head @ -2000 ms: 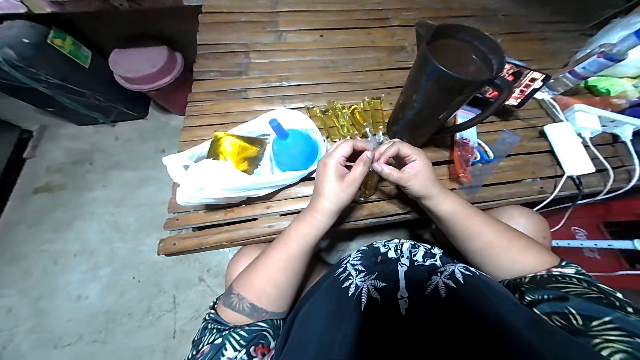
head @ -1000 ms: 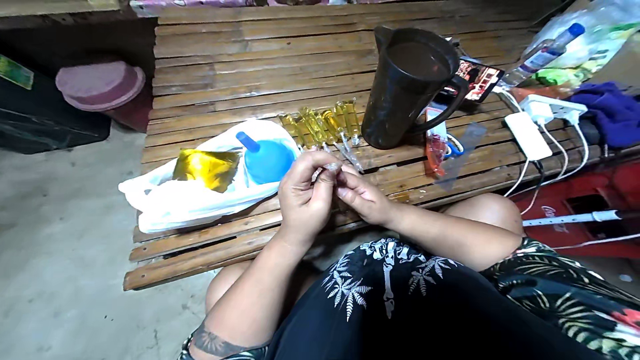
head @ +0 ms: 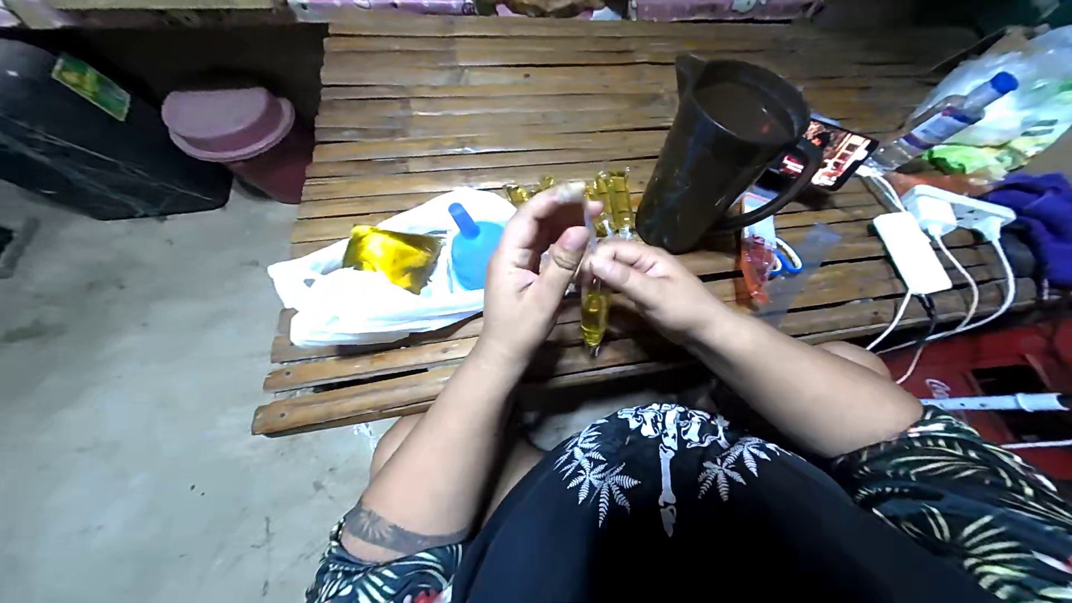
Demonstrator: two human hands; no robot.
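Observation:
My left hand (head: pixel 536 268) and my right hand (head: pixel 649 280) hold the clear upper part of a small plastic tube bag of yellow liquid (head: pixel 595 316), which hangs upright between them over the slatted bamboo table's near edge. Several similar filled bags (head: pixel 615 201) lie just behind my hands, partly hidden by my left fingers. Left of my hands, a blue funnel (head: pixel 473 251) and a shiny yellow packet (head: pixel 392 258) rest on a white plastic bag (head: pixel 360 314). A dark pitcher (head: pixel 724 151) holding liquid stands behind my right hand.
On the bamboo table (head: pixel 502 100), right of the pitcher, are a phone (head: pixel 837 155), blue-handled scissors (head: pixel 787 258), a white power strip (head: pixel 963 213) with cords and a plastic bottle (head: pixel 950 121). A pink lidded bin (head: pixel 234 126) stands at the left. Below right is a red crate (head: pixel 980 360).
The hands have moved apart somewhat, my left fingers rising and opening out. The yellow-filled part of the bag shows below them now; it was hidden one second ago.

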